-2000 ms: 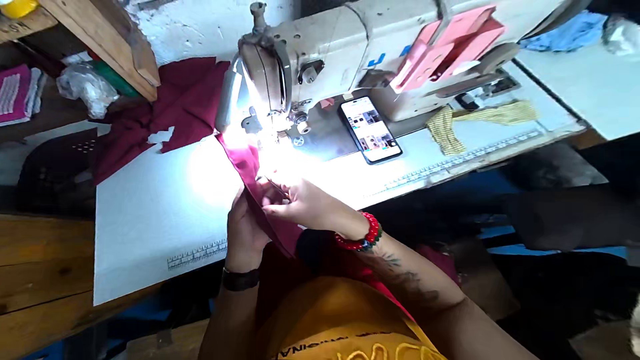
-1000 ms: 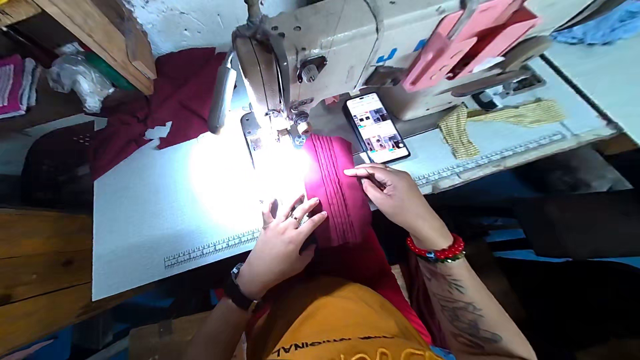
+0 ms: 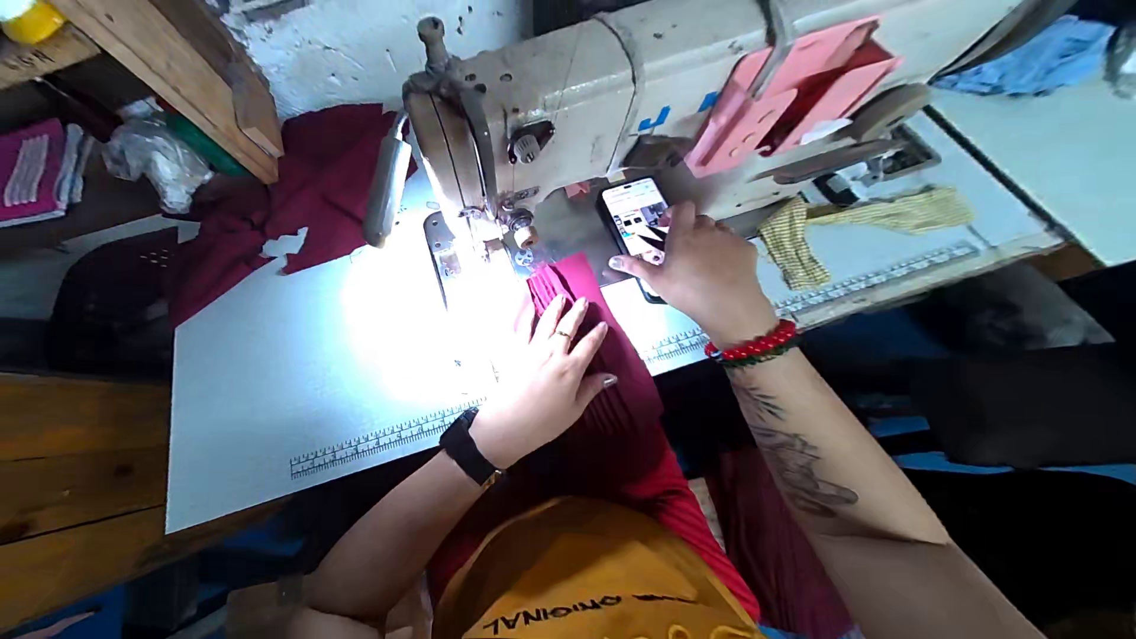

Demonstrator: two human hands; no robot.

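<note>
My left hand lies flat with fingers spread on a pleated maroon fabric piece, close in front of the needle area of a sewing machine. The fabric runs from beside the presser foot down over my lap. Over at the right, my right hand is at a smartphone with a lit screen, its thumb and fingers over the lower part of the phone. Whether it grips the phone or only touches it, I cannot tell. Glare from the machine's lamp washes out the needle.
More maroon fabric lies at the table's back left. A printed ruler scale runs along the front edge of the white table. Yellow striped cloth lies right of the phone; a pink holder hangs on the machine. Wooden shelving stands left.
My right hand has moved off the pleated fabric to the phone. My left hand has moved forward on the fabric, nearer the needle area. Two seconds ago both hands held the fabric near the front edge.
</note>
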